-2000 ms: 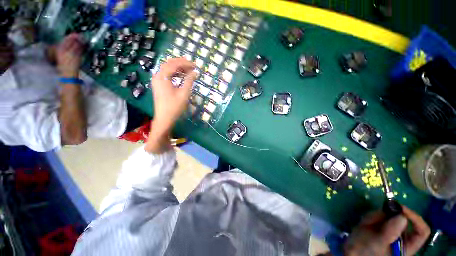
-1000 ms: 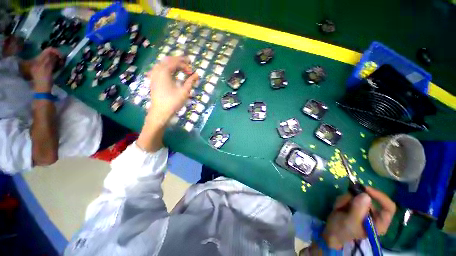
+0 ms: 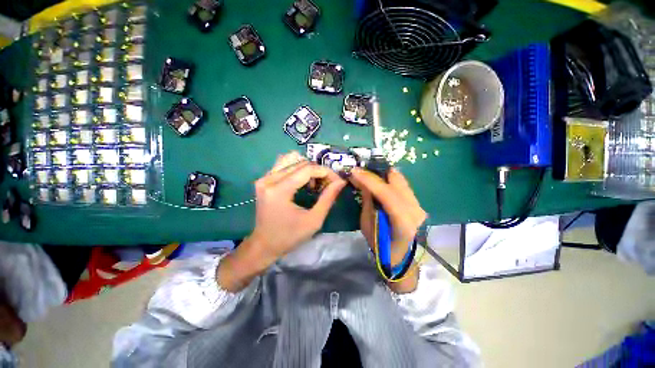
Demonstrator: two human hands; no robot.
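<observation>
My left hand (image 3: 291,198) is at the dark jig, its thumb and index finger pinched at the near edge of a square black housing (image 3: 337,161). Whether a small part is between the fingertips cannot be told. A thin solder wire (image 3: 230,208) trails leftward from this hand. My right hand (image 3: 391,201) holds the soldering iron (image 3: 383,233), with its blue handle below the palm and its metal shaft pointing up past the housing. The right fingertips also touch the housing's near side. The jig (image 3: 314,149) is mostly hidden under the housing and hands.
Several black housings (image 3: 240,115) lie on the green mat. A clear tray (image 3: 90,136) of whitish parts is at left. Pale-yellow bits (image 3: 397,146), a tub (image 3: 463,98), a black fan (image 3: 409,42), a blue station (image 3: 515,108) and a sponge (image 3: 585,149) are to the right. A neighbour's sleeve (image 3: 32,277) shows at left.
My left hand has left the tray and come to the housing on the jig. My right hand, with the iron, has moved in beside it. The view has swung right.
</observation>
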